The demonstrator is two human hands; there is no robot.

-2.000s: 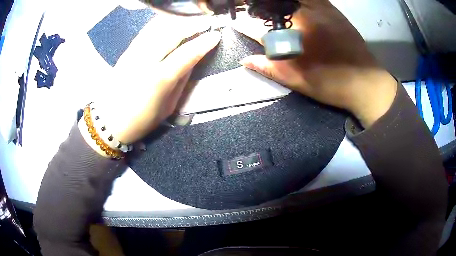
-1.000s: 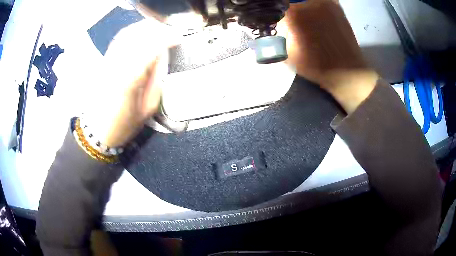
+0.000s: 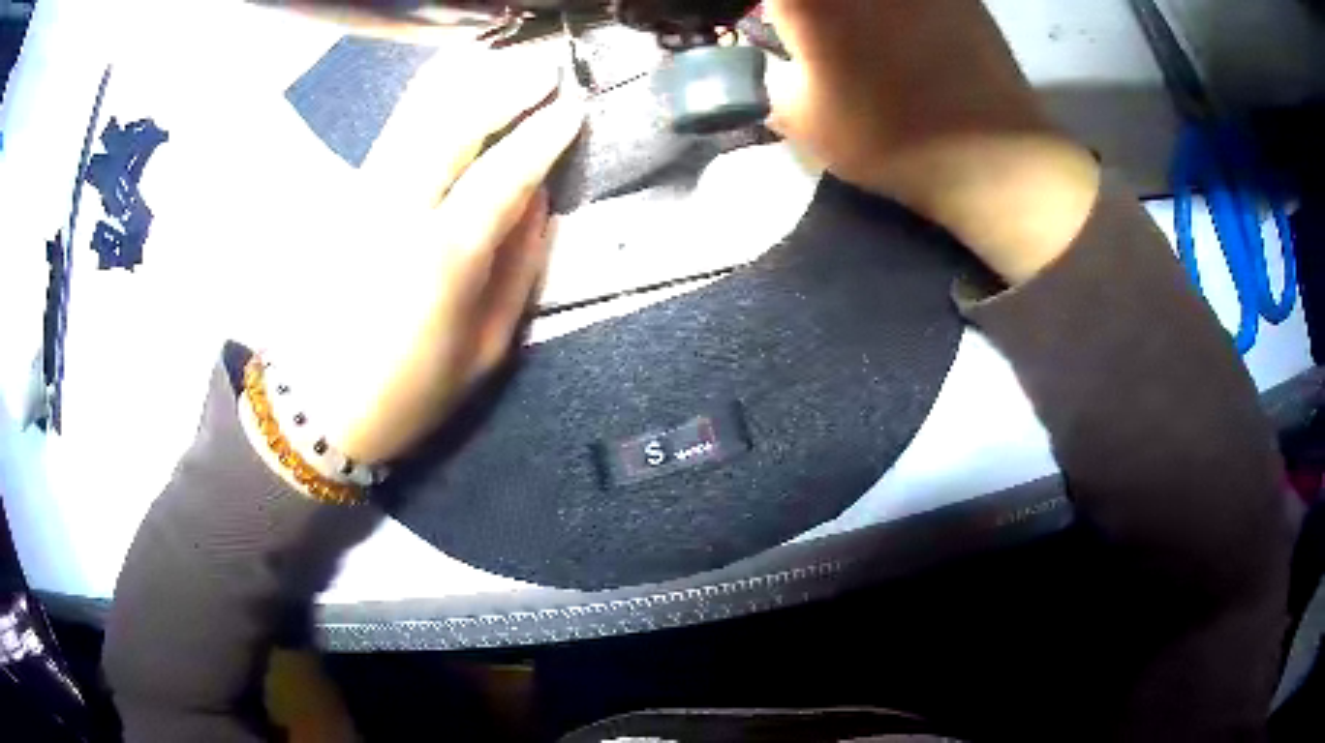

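Observation:
A dark grey half-moon fabric piece [image 3: 785, 363] lies flat on the white table, curving around the pale needle plate [image 3: 625, 247]. A black label [image 3: 673, 450] with a white "S" sits on its middle. Dark fabric also lies under the machine head [image 3: 639, 15] at top centre. My left hand [image 3: 472, 247] lies flat on the work left of the needle, fingertips near it, overexposed. My right hand [image 3: 886, 102] is behind and right of the grey round knob [image 3: 712, 90]; its fingers are mostly hidden or cut off.
Loose black labels [image 3: 122, 189] lie at the left beside a thin dark strip [image 3: 55, 327]. Another dark fabric piece [image 3: 356, 95] lies at the upper left. Blue scissor handles [image 3: 1235, 240] are at the right edge. The table's grey patterned front edge [image 3: 698, 598] runs below the work.
My left hand has moved away from the needle, then back beside it. My right hand has shifted left and up behind the knob. The labelled fabric has shifted slightly left and up in view.

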